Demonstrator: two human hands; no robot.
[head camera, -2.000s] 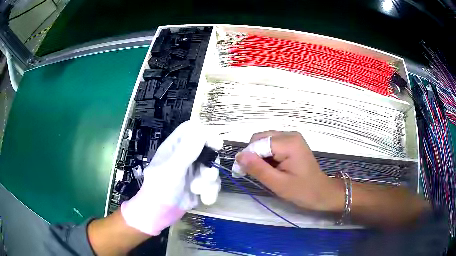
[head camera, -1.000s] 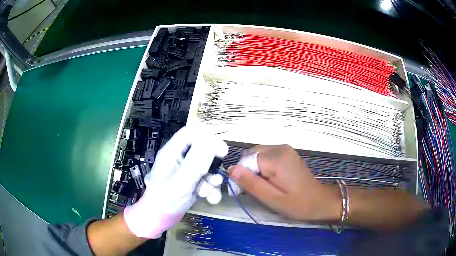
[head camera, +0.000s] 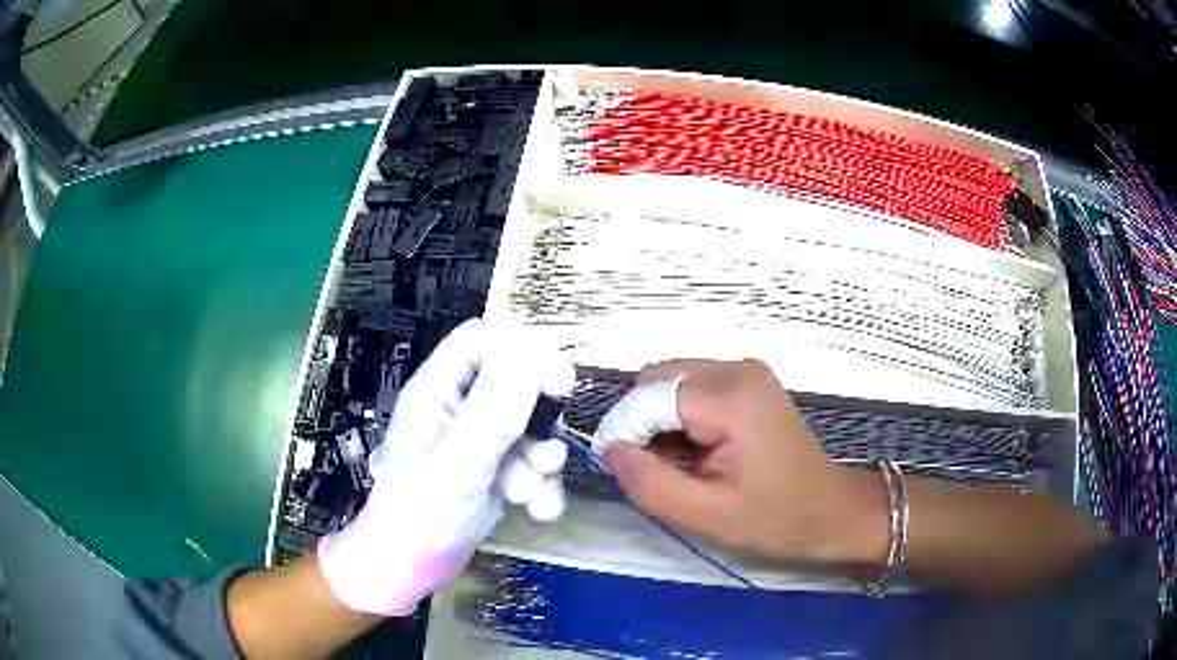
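Observation:
My left hand (head camera: 445, 471), in a white glove with a pink cuff, grips a small black connector housing (head camera: 543, 417) between thumb and fingers, above the black wire compartment. A blue wire (head camera: 682, 538) trails from the housing down to the right. My right hand (head camera: 716, 451), bare with white coverings on the fingertips, is just right of the housing. Its thumb and finger pinch at a thin pale or dark wire (head camera: 577, 438) by the housing; its colour and how far it sits in the housing cannot be told.
The white divided tray (head camera: 787, 87) holds loose black housings (head camera: 432, 194) at left, then rows of red wires (head camera: 800, 161), white wires (head camera: 787, 297), black wires (head camera: 929, 445) and blue wires (head camera: 697, 621). Mixed-colour harnesses (head camera: 1129, 348) lie right of the tray. Green mat (head camera: 168, 322) lies left.
Since one second ago the housing and my left fingers have shifted slightly left, and my right fingertips have tilted. The blue wire now stretches further right. Both hands stay close together.

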